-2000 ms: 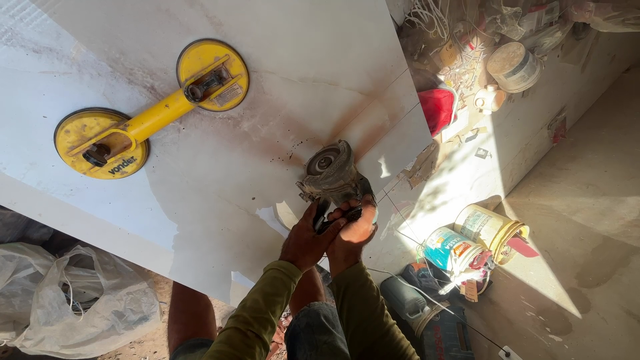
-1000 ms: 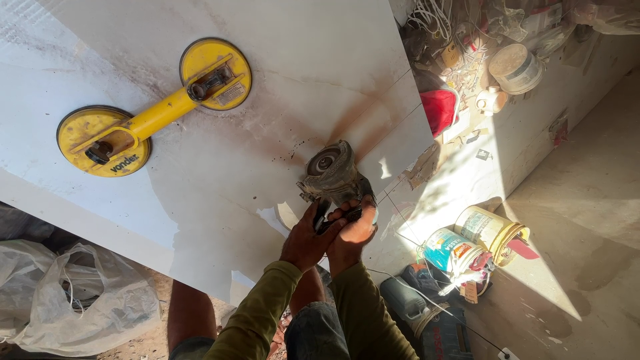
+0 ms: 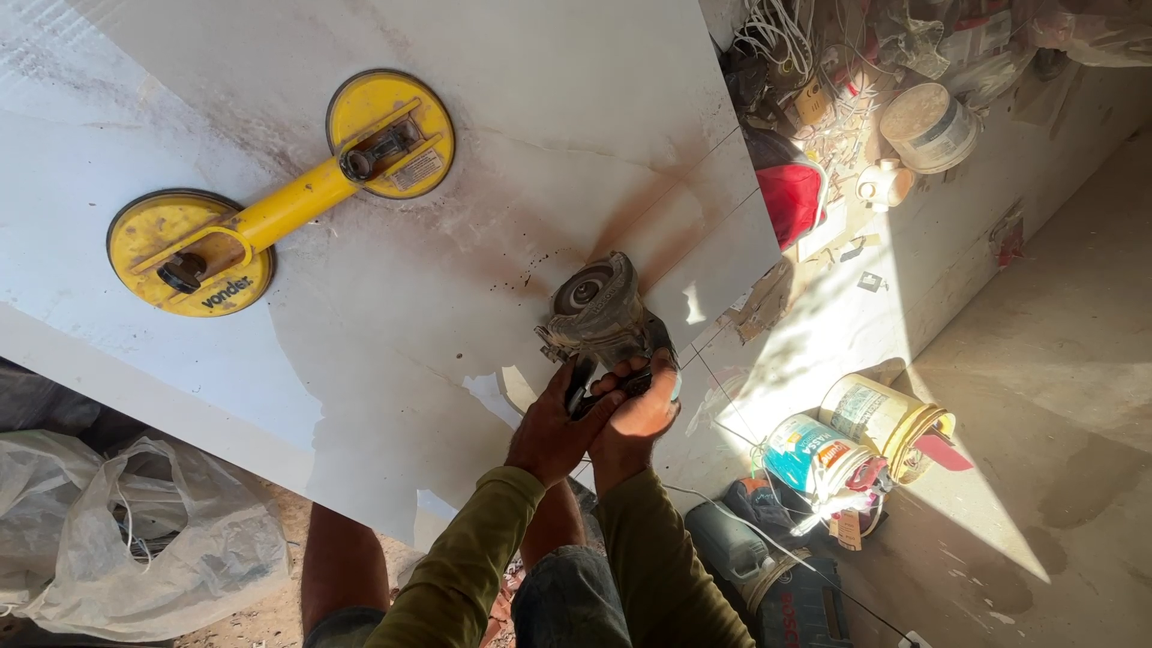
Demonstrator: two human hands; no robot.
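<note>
Both hands grip a dusty power cutting tool with a round disc guard, held over the right part of a large pale slab. My left hand closes on its handle from the left, and my right hand wraps the handle's right side, the two touching. Part of the handle is hidden by the fingers. Reddish dust streaks fan out from the tool across the slab. Up and to the left, a yellow double suction-cup lifter lies on the slab.
Right of the slab stand a white-and-blue bucket and a cream bucket. A cable runs past a dark tool case. Another bucket and a red bag are at upper right. A plastic sack lies at lower left.
</note>
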